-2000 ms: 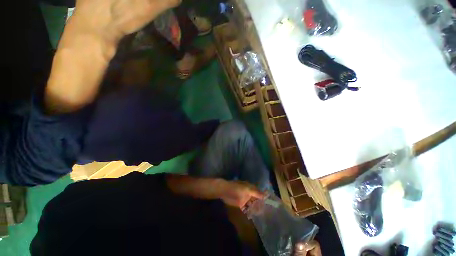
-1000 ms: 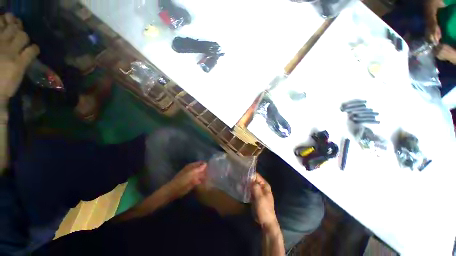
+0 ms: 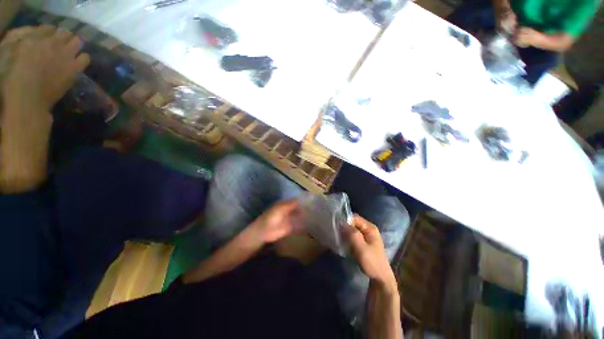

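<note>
A clear plastic bag point(image 3: 324, 218) is stretched between my two hands over the lap, with a folded or raised edge at its right side. My left hand point(image 3: 281, 220) is shut on the bag's left side, its fingers blurred. My right hand point(image 3: 364, 240) pinches the right side. No part can be made out inside the bag. On the table beyond lie a black-and-yellow lead bundle point(image 3: 394, 153), a thin black rod point(image 3: 424, 153) and a dark coil in clear film point(image 3: 343, 124).
The white table point(image 3: 463, 192) runs diagonally beyond my knees. A cardboard divider tray point(image 3: 271, 140) is under its edge, holding a crinkled bag point(image 3: 189, 102). Another person's arm point(image 3: 26, 126) is close at left. A person in green point(image 3: 556, 16) handles a bag at upper right.
The view has swung, showing more of the table to the right. Both hands still hold the bag. My right hand has moved up to its right edge, and the bag is more bunched there.
</note>
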